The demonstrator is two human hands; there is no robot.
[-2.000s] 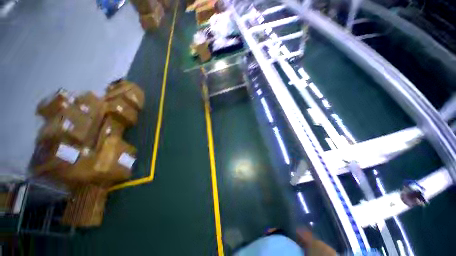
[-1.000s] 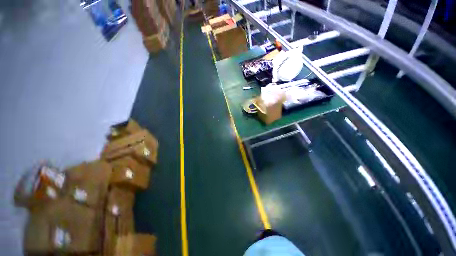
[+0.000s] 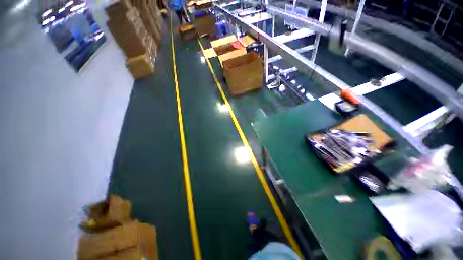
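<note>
No hand is clearly in view. A light blue rounded shape, seemingly part of the wearer's clothing, shows at the bottom edge, with a small blurred blue and dark shape just above it. The green-topped side table [image 3: 299, 175] lies nearest, at the right. On it are a black-edged cable tray [image 3: 345, 148] of striped black-and-white cables, white sheets [image 3: 424, 216], a crumpled clear plastic bag [image 3: 426, 170], a tape roll [image 3: 382, 251] and an orange-topped dark item [image 3: 348, 100] at the far end.
Silver rail line [image 3: 325, 73] runs along the table's right side. Open brown cartons [image 3: 243, 74] stand beyond the table, one with red inside. Stacked cartons stand along the left wall [image 3: 133, 38] and at lower left [image 3: 122, 241]. Yellow lines [image 3: 182, 137] mark the green floor. A distant person [image 3: 177, 6] shows at top.
The view has moved forward along the aisle. The side table is much nearer and larger. The lower-left cartons have slid down toward the bottom edge. The hand-like blur at the bottom two seconds ago is gone.
</note>
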